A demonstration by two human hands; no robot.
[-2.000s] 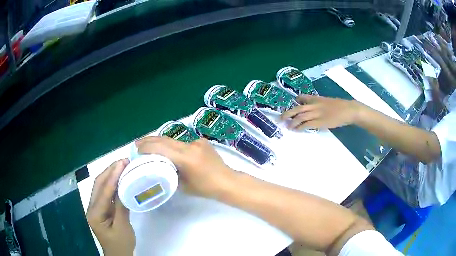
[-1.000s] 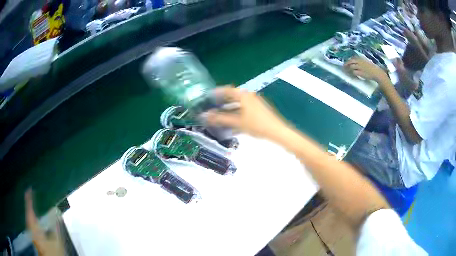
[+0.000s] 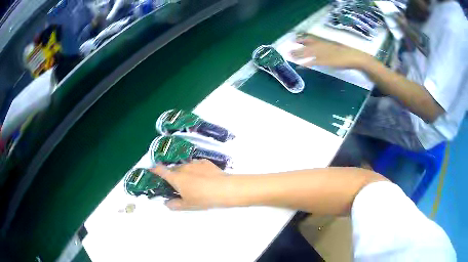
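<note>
Three open handheld devices with green boards and dark handle parts lie side by side at the left of the white sheet. My right hand is over the handle of the nearest device, with thumb and fingers around its sides; its wide head shows to the left of the fingers. The middle device and the far device lie just beyond, the middle one's handle end close to my fingers. My left hand is not in view.
Another open device lies on the green bench near a co-worker's hand. A small pale piece lies on the sheet. The green conveyor belt runs behind. A blue stool stands right.
My right hand has let go of the device it carried and moved left onto the nearest one. A device now lies on the green bench. My left hand has left the picture.
</note>
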